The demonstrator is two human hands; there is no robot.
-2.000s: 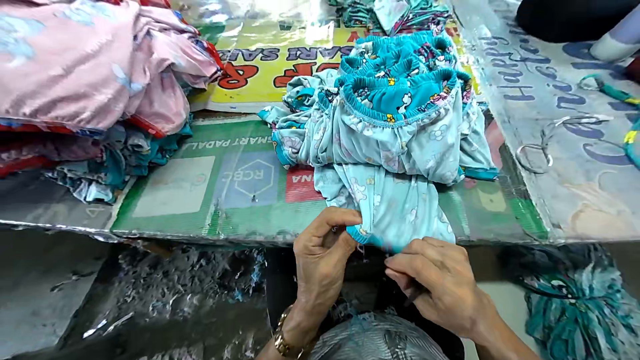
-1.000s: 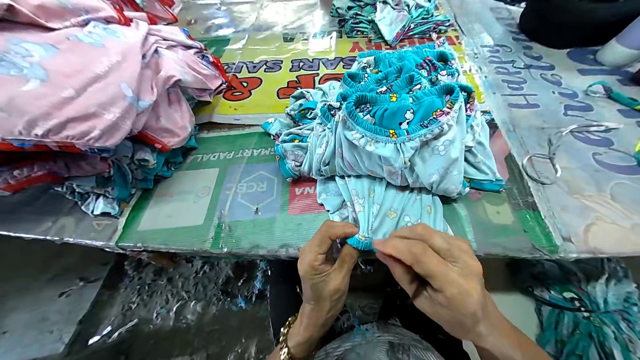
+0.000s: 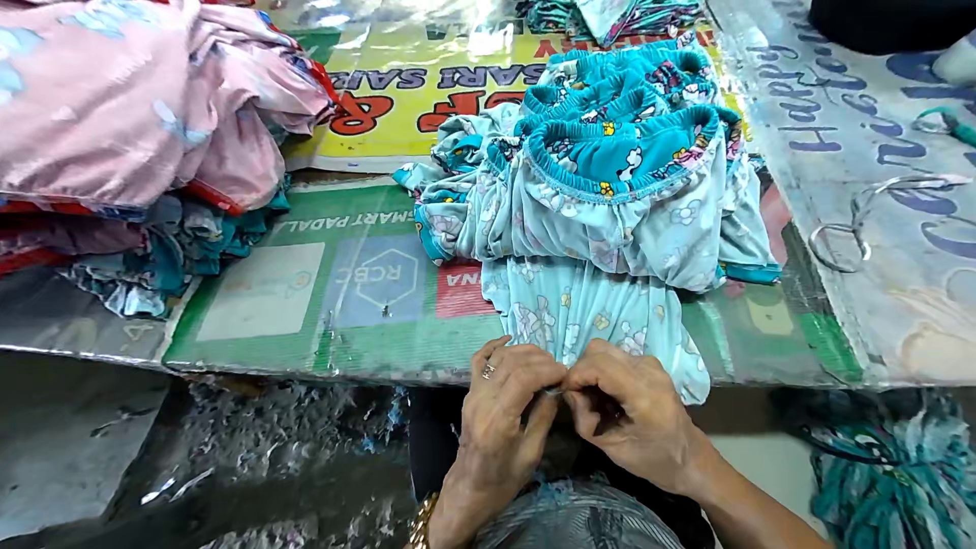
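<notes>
A light teal printed garment (image 3: 591,305) hangs over the near edge of the table, its far part running under a stack of similar garments (image 3: 602,221) with gathered teal neck openings. My left hand (image 3: 507,404), with a ring on one finger, pinches the garment's near edge between thumb and fingers. Close against it, my right hand (image 3: 629,412) has thumb and forefinger pinched at the same spot. The fingertips meet and hide the bit of cloth between them. Whether a small tool is in my right hand, I cannot tell.
Pink garments with red trim (image 3: 130,114) are piled at the left over teal ones. Metal scissors (image 3: 850,236) lie at the right. More folded teal cloth (image 3: 610,15) is at the back. Below the table edge at the right hangs bundled teal cloth (image 3: 888,473); fabric scraps (image 3: 282,450) lie below left.
The teal trim that showed between my hands is now hidden by the fingers. My right hand has closed in against my left.
</notes>
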